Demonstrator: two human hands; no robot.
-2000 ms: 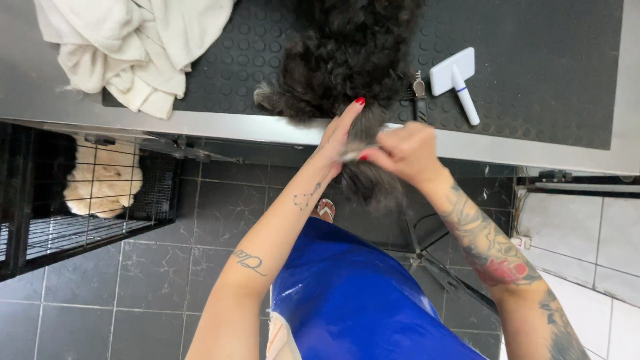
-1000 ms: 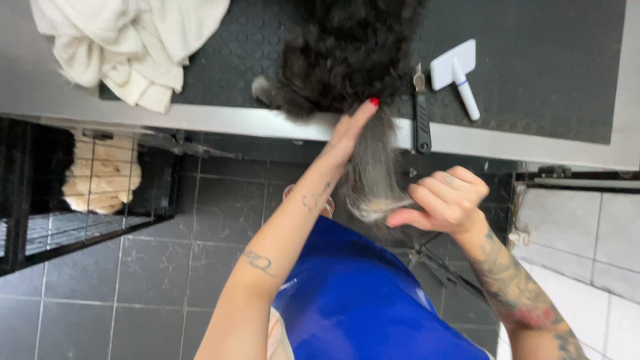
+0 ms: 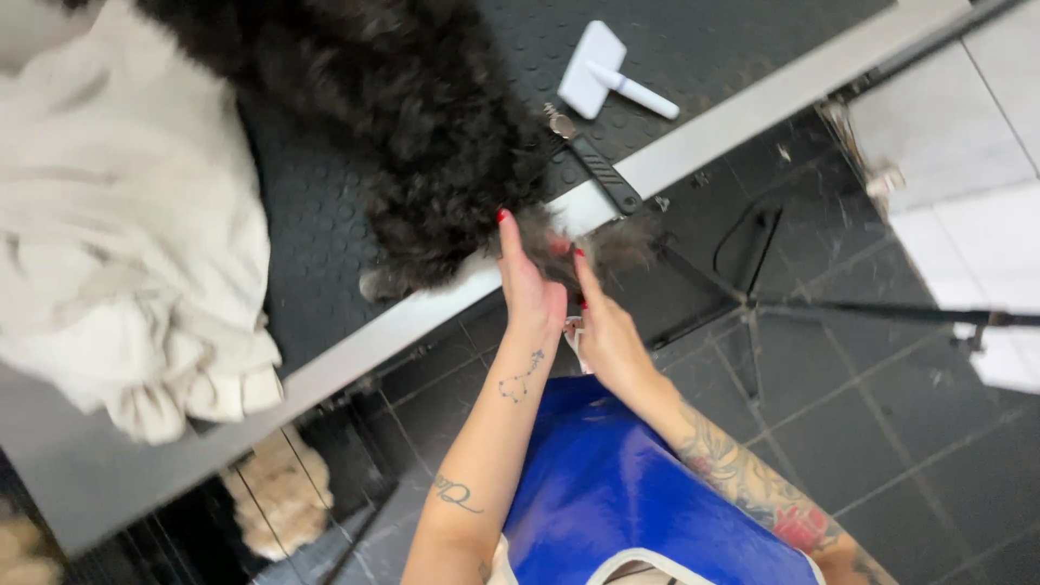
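A dog with curly black fur (image 3: 439, 138) is on the grooming table, its rear end at the near edge. My left hand (image 3: 532, 280) is at the base of its grey tail hair (image 3: 621, 244), the thumb raised against the dark fur; whether its fingers grip is partly hidden. Beside it, my right hand (image 3: 605, 325) touches or lies just under the same hair, and its grip cannot be made out. Right of the dog, a dematting tool with a black handle (image 3: 605, 175) rests across the table's metal edge. Behind that lies a white slicker brush (image 3: 597, 69).
Cream towels (image 3: 122, 244) lie heaped on the table's left side. Below the metal edge (image 3: 366, 333) is a cage with a light-coated animal (image 3: 280, 491) behind its bars. A black metal stand (image 3: 751, 301) is on the tiled floor at right.
The view has turned and come closer. My right hand, which held the tail hair's end away from the table one second ago, is now up beside my left hand; the hair now spreads sideways.
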